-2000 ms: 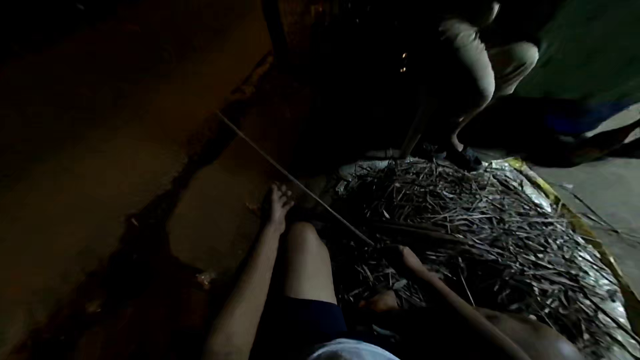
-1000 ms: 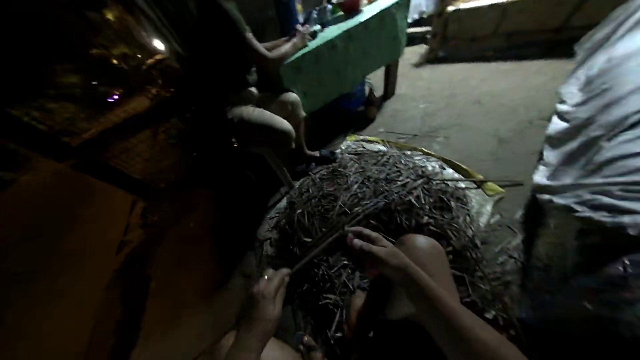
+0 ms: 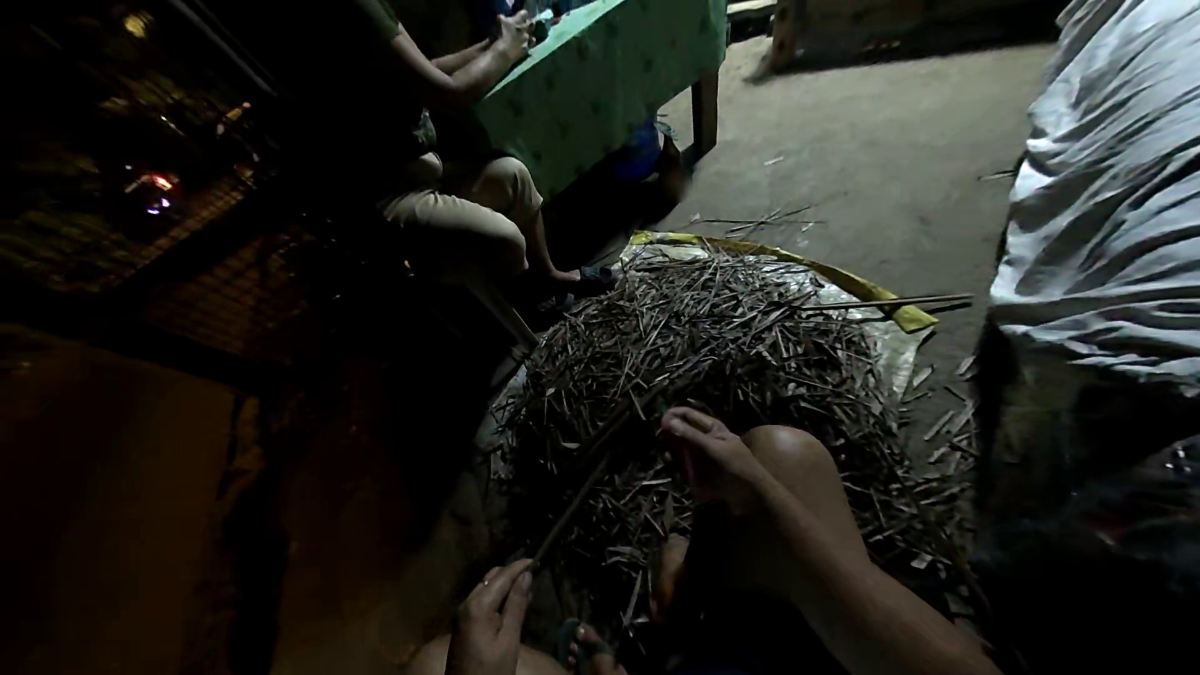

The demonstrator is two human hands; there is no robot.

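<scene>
My left hand (image 3: 492, 609), at the bottom centre, pinches the near end of a thin dark stick (image 3: 574, 506). The stick slants up and right over a pile of dry sticks and shavings (image 3: 722, 328). Beside my bent right knee, my right hand (image 3: 708, 450) is closed near the stick's upper part; something small and dark shows at its fingertips, too dim to name. The pile lies on a pale sheet with a yellow edge (image 3: 825, 267).
A seated person (image 3: 459, 225) is at the upper left, by a table with a green cloth (image 3: 609, 94). White cloth (image 3: 1116, 206) covers something at the right. A long stick (image 3: 891, 302) juts past the sheet's edge. Loose scraps lie on the ground (image 3: 872, 169).
The view has swung right since two seconds ago. My left hand was open and away from the stick then; it now holds the stick's near end, as it did one second ago.
</scene>
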